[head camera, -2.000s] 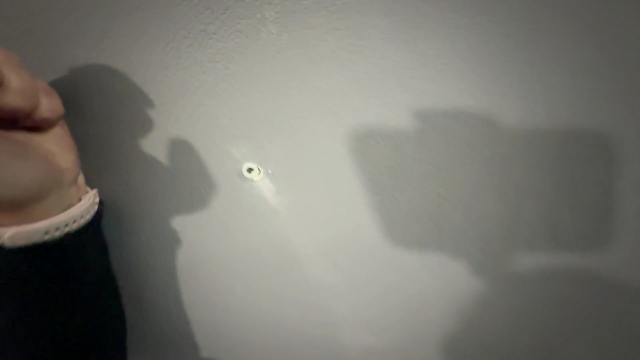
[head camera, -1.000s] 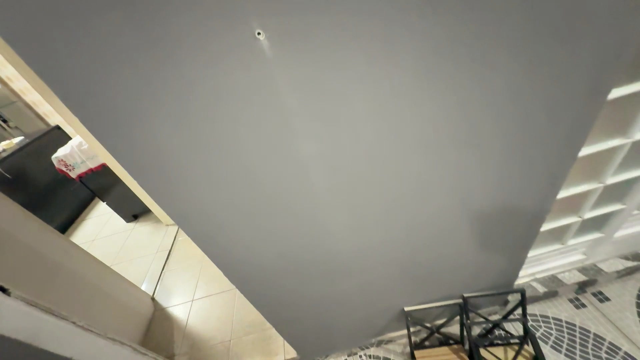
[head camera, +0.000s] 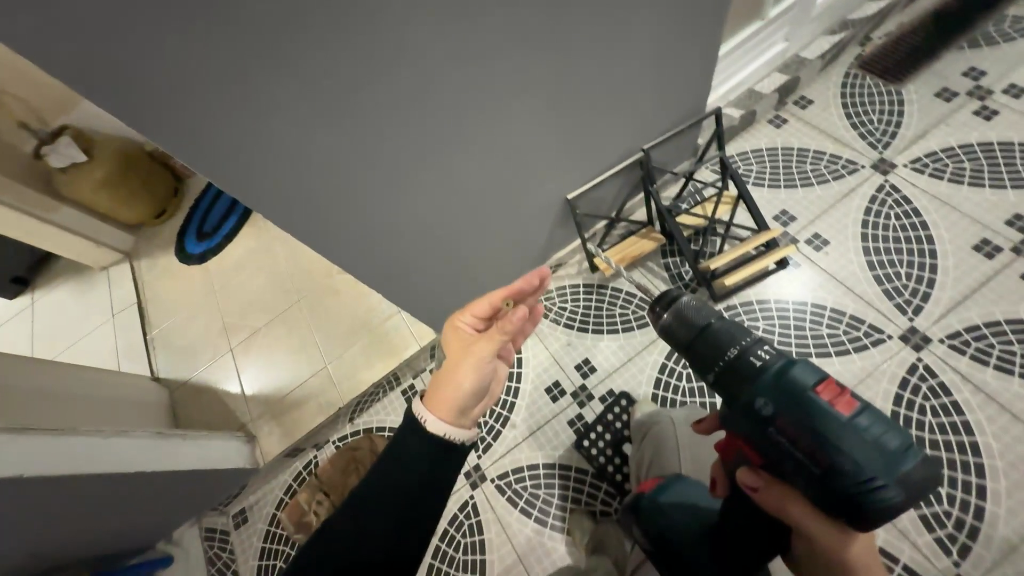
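My right hand (head camera: 768, 496) grips the handle of a dark teal Bosch cordless drill (head camera: 816, 424) at the lower right. A spiral drill bit (head camera: 624, 272) sits in its chuck and points up and to the left. My left hand (head camera: 488, 344) is left of the bit, palm partly turned up, with a small wall plug (head camera: 508, 305) pinched between thumb and fingers. A pale band circles that wrist. The grey wall (head camera: 416, 136) stands in front of both hands; no hole shows in this part of it.
Black metal frames with wooden slats (head camera: 744, 256) lean at the wall's foot. The patterned tile floor (head camera: 832, 328) spreads at right. Past the wall's left edge are a gas cylinder (head camera: 120, 180) and a blue oval mat (head camera: 212, 224). A brown bag-like thing (head camera: 336, 480) lies below my left arm.
The view has swung down from the wall hole to the floor. Both hands and the drill are now in view; two seconds ago only part of one hand showed, at the left edge.
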